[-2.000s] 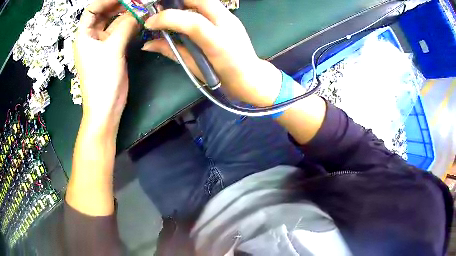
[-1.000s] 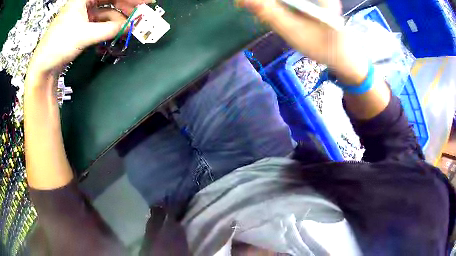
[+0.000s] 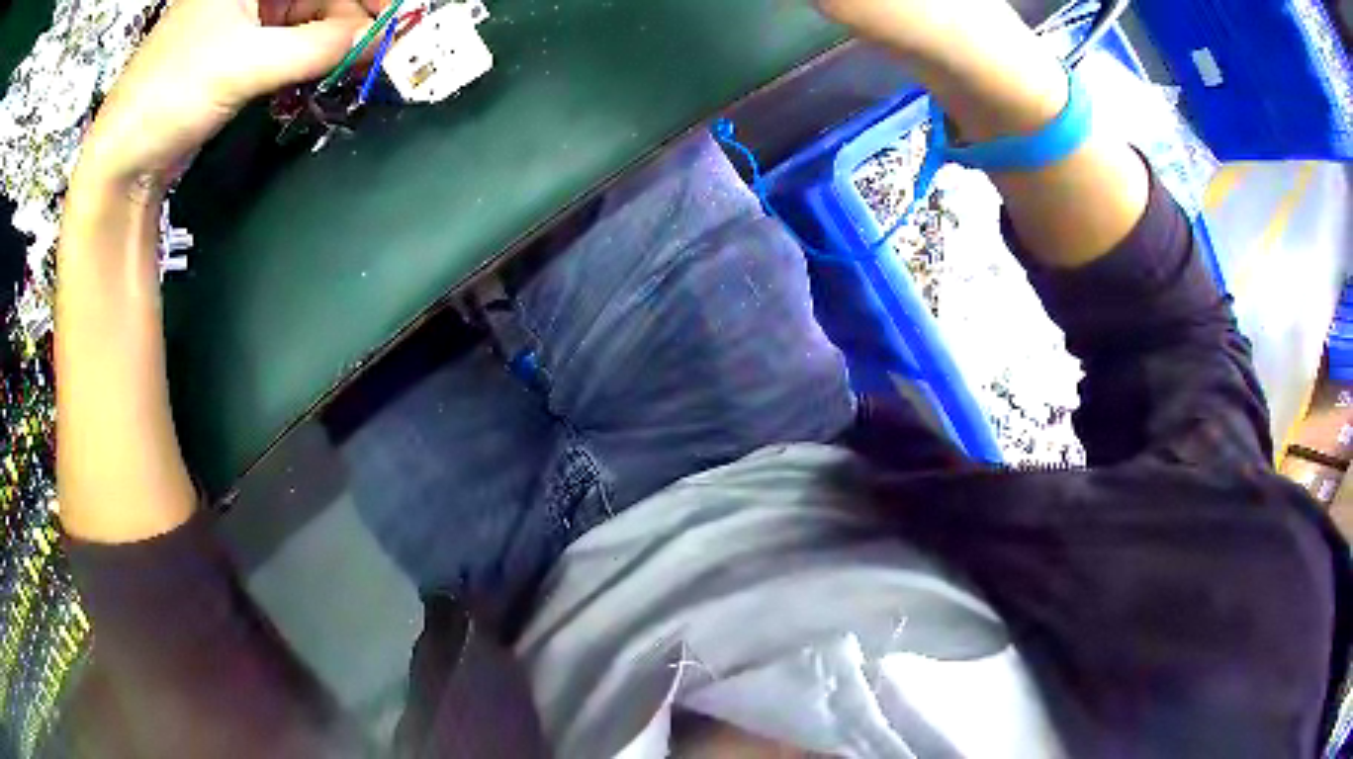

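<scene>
My left hand (image 3: pixel 275 52) is at the top left, its upper part cut off by the edge. It holds a small dark circuit board (image 3: pixel 304 107) whose green, blue and red lead wires (image 3: pixel 364 57) run to a white plug housing (image 3: pixel 438 54), just right of my fingers. My right hand (image 3: pixel 905 18) is at the top edge and mostly cut off; its fingers and anything in them are out of the picture. A blue wrist strap (image 3: pixel 1039 137) is on the right wrist.
The green bench mat (image 3: pixel 519 171) slopes across the view. White housings (image 3: pixel 74 126) are piled at the left. Rows of boards (image 3: pixel 42 549) stand at the lower left edge. A blue tote (image 3: pixel 905 304) with a whitish liner is right of my lap; another blue bin (image 3: pixel 1246 74) is beyond it.
My right hand has gone from the board up and right, taking the soldering iron out of view. My left hand has moved left with the board and housing, and the housing now shows.
</scene>
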